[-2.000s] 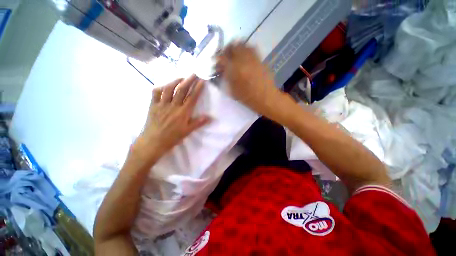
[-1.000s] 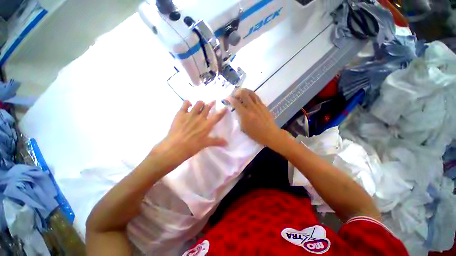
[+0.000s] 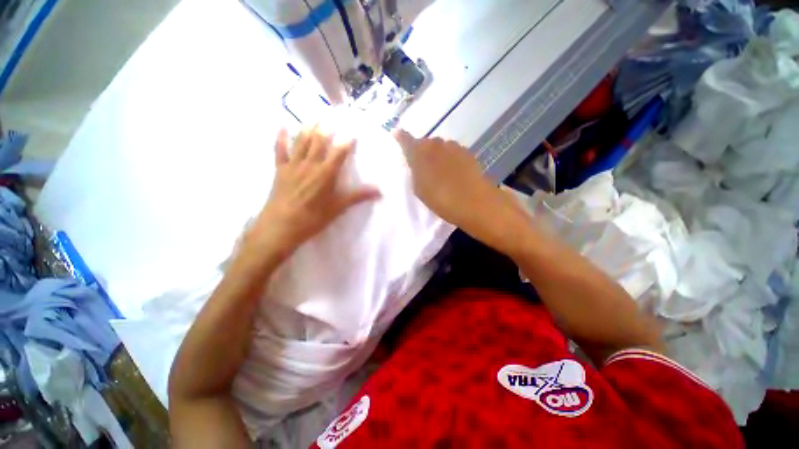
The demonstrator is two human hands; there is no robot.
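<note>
A white garment piece (image 3: 350,254) runs from the needle area over the table edge to my lap. The white sewing machine head (image 3: 324,39) stands at the top, its presser foot area (image 3: 372,92) washed out by bright light. My left hand (image 3: 308,180) lies flat on the cloth with fingers spread, just in front of the needle area. My right hand (image 3: 442,175) is at the cloth's right edge, its index fingertip close to the foot. Its other fingers are curled, and whether they pinch the cloth is hidden.
A grey ruler edge (image 3: 543,105) runs along the table's right front. White crumpled cloth (image 3: 648,237) and grey-blue cloth (image 3: 683,57) lie to the right. Blue-grey pieces (image 3: 61,320) lie at the left beside a blue strip (image 3: 77,256).
The view has shifted, so the machine sits higher in the picture. My left hand remains flat on the cloth. My right index finger now points toward the foot.
</note>
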